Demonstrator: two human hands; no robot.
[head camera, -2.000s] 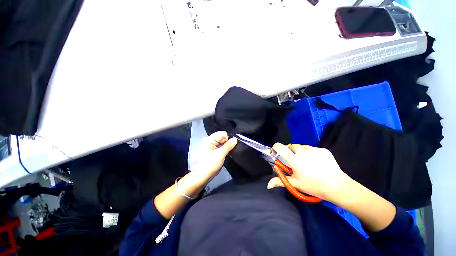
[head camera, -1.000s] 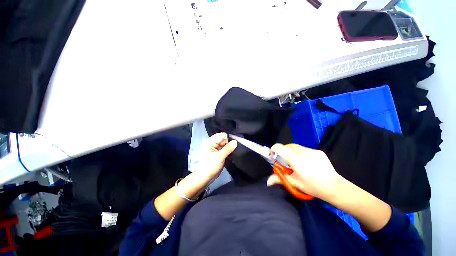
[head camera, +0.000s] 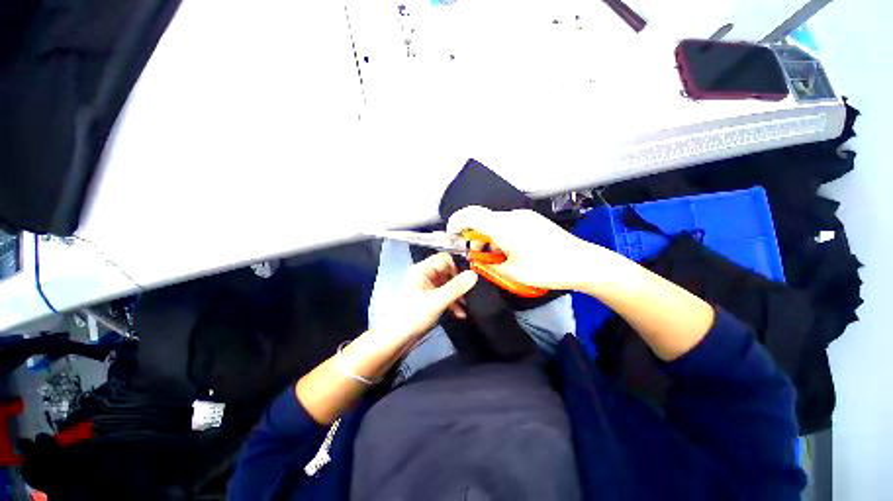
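A black cloth piece (head camera: 494, 318) hangs between the table edge and my lap, with one corner lying up on the white table. My left hand (head camera: 423, 298) is at the cloth's left side with its fingers curled, pinching the cloth. My right hand (head camera: 514, 245) holds scissors (head camera: 511, 281) with orange handles, just above my left hand. The silver blades point left over the table's front edge and look closed. The right hand hides part of the cloth.
The white sewing table (head camera: 264, 147) bears a black garment stack (head camera: 69, 108) at left and a phone (head camera: 732, 69) at right. A blue bin (head camera: 715, 220) with black cloth (head camera: 725, 313) over it stands right of my lap. More black cloth (head camera: 245, 342) hangs below the table at left.
My right hand has moved up and left with the scissors, whose blades have left my left fingertips and now point left. The black cloth has shifted, and the view has moved slightly.
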